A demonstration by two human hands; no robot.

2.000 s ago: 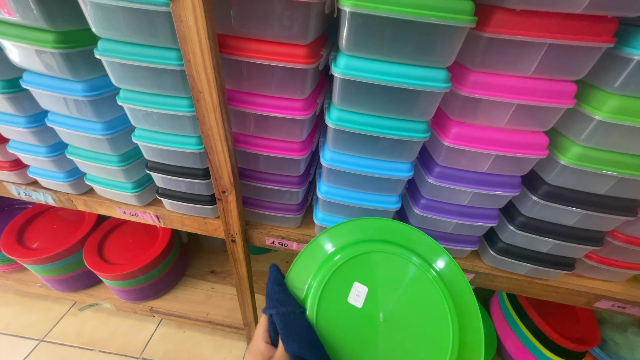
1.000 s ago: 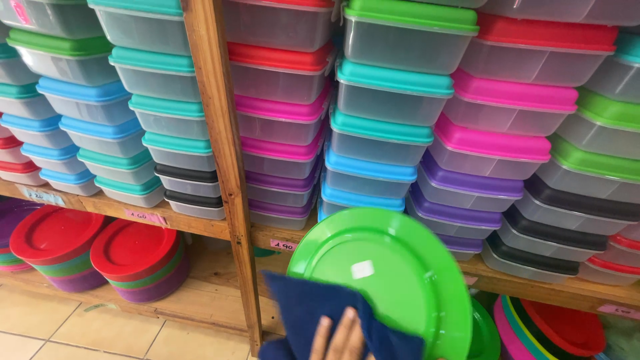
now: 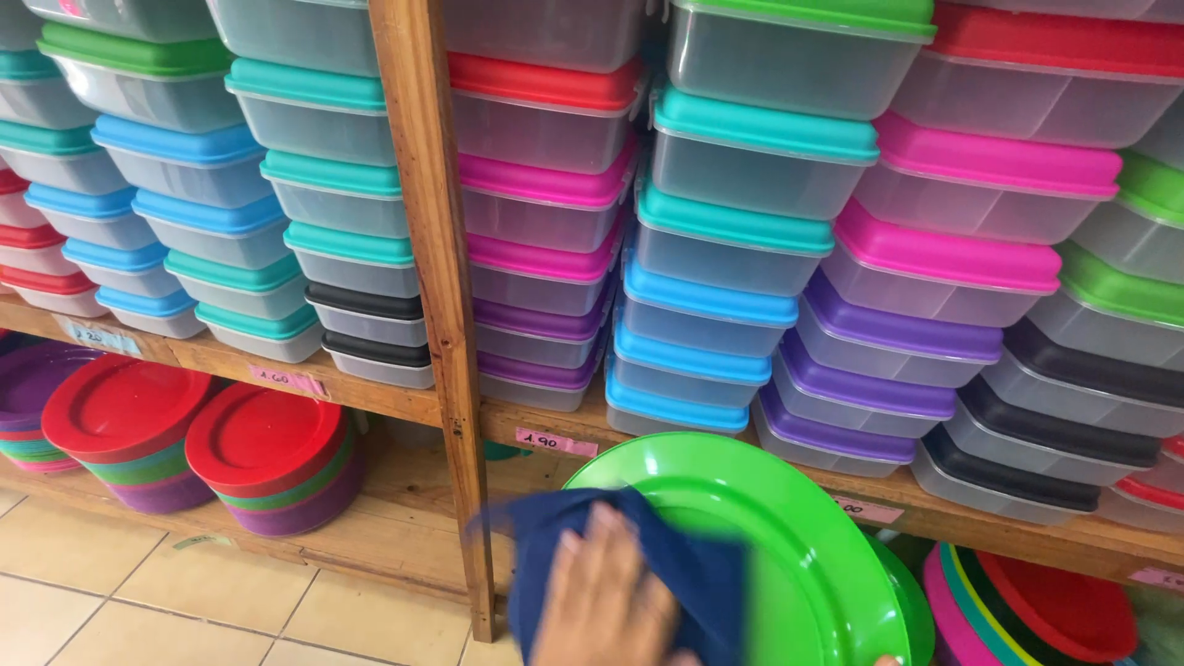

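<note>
A bright green plastic plate (image 3: 786, 536) is tilted toward me at the bottom centre. My left hand (image 3: 601, 597), blurred, lies with its fingers spread over a dark blue cloth (image 3: 712, 583) and presses it on the left part of the plate. Only a fingertip of my right hand (image 3: 888, 660) shows, at the plate's lower right rim; the rest is out of view. The cloth hides the white sticker area. Another green plastic piece (image 3: 911, 592) shows behind the plate's right edge.
Stacked plastic containers with coloured lids (image 3: 731, 245) fill the wooden shelf (image 3: 388, 398). A wooden post (image 3: 439, 342) divides it. Stacked red-topped plates (image 3: 268, 439) stand on the lower shelf at left, and a multicoloured stack (image 3: 1064, 601) at lower right. Tiled floor (image 3: 213, 601) shows at lower left.
Two seconds ago the cloth was at the plate's left edge and the white sticker showed. My left hand and the cloth have moved onto the plate's face, over the sticker.
</note>
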